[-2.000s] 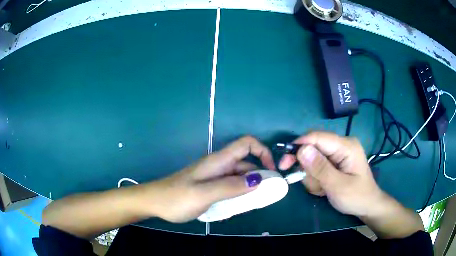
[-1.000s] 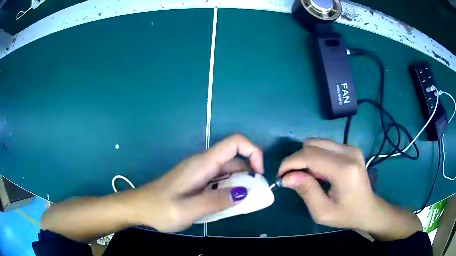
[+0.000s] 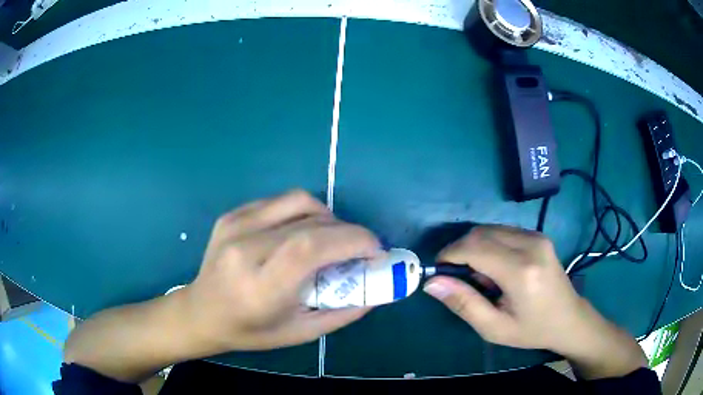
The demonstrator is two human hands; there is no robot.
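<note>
The white handheld device (image 3: 378,279) has a blue band and a printed label facing up. My left hand (image 3: 281,274) is wrapped around its left part and holds it above the green bench. My right hand (image 3: 512,289) holds the black USB test cable (image 3: 462,271) by its dark plug. The metal tip is at the right end of the device; whether it is fully seated cannot be told. Part of a white wrist strap (image 3: 176,289) shows behind my left wrist.
The black unit marked "FAN" (image 3: 530,131) stands at the back right. Coiled black leads (image 3: 609,224) lie beside it. A power strip (image 3: 663,170) with white leads is at the far right. A thin white line (image 3: 337,108) crosses the green bench (image 3: 193,139). A white rail (image 3: 231,11) edges the back.
My left hand has turned the device, so its blue band and label now face up. My right hand has brought the dark plug to the device's end and holds it level there.
</note>
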